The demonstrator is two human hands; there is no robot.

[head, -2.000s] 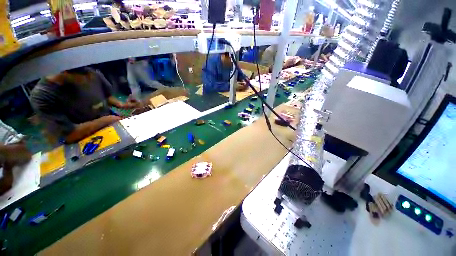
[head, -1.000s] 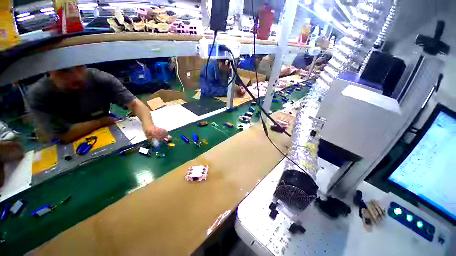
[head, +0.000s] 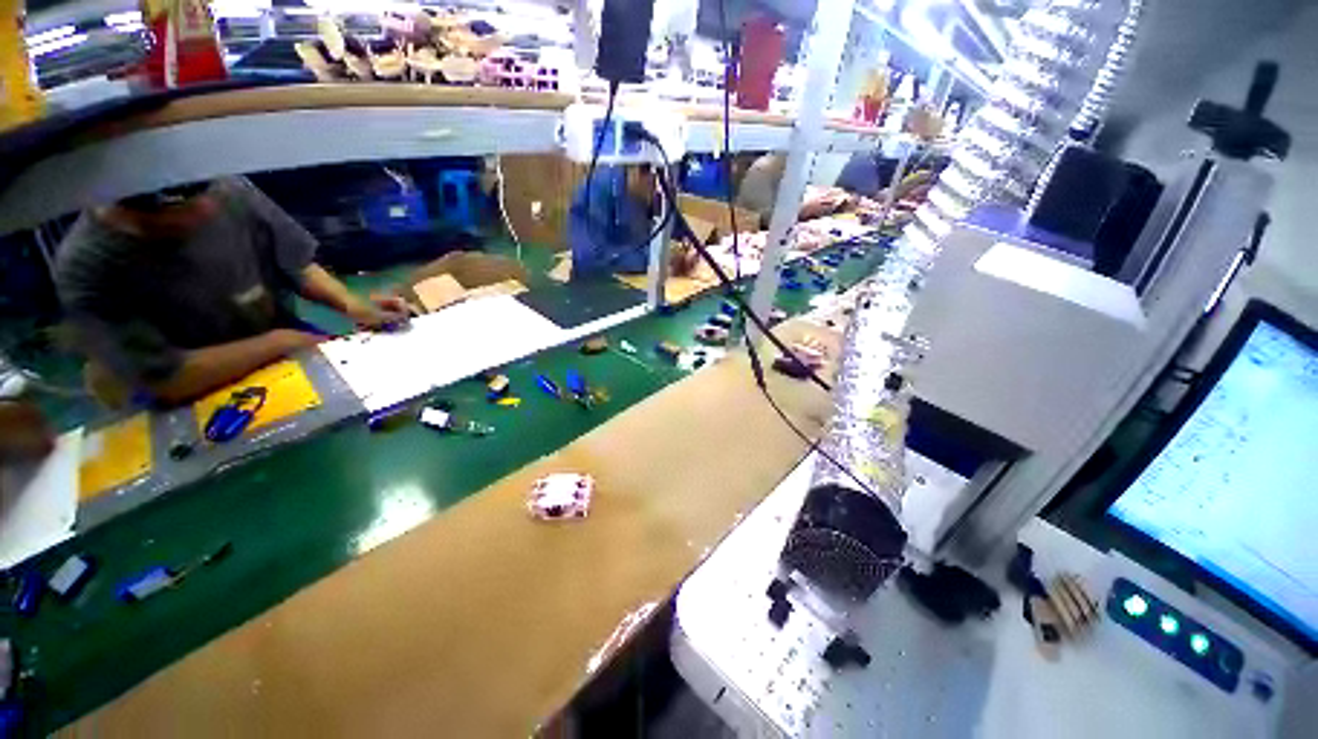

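Observation:
Neither of my hands is in the picture. A small cluster of pink-white units [head: 561, 495] lies on the brown paper strip [head: 434, 606] in front of me. The perforated work plate [head: 766, 657] is at the lower right, with small black stop blocks [head: 846, 653] on it. I see no unit at the blocks. The round black duct inlet [head: 843, 541] stands beside them, at the end of the silver ribbed hose [head: 925, 246].
A large white machine box [head: 1012, 347] is above the plate. A button panel [head: 1174, 635] and a bright monitor [head: 1243, 462] are at right. The green belt [head: 304, 534] carries blue battery pieces [head: 578, 387]. A person [head: 188, 296] sits across the belt. A long shelf [head: 362, 130] spans above.
The person across the belt reached to the belt one second ago and has drawn the arm back. Battery pieces on the belt have shifted. The view has turned slightly.

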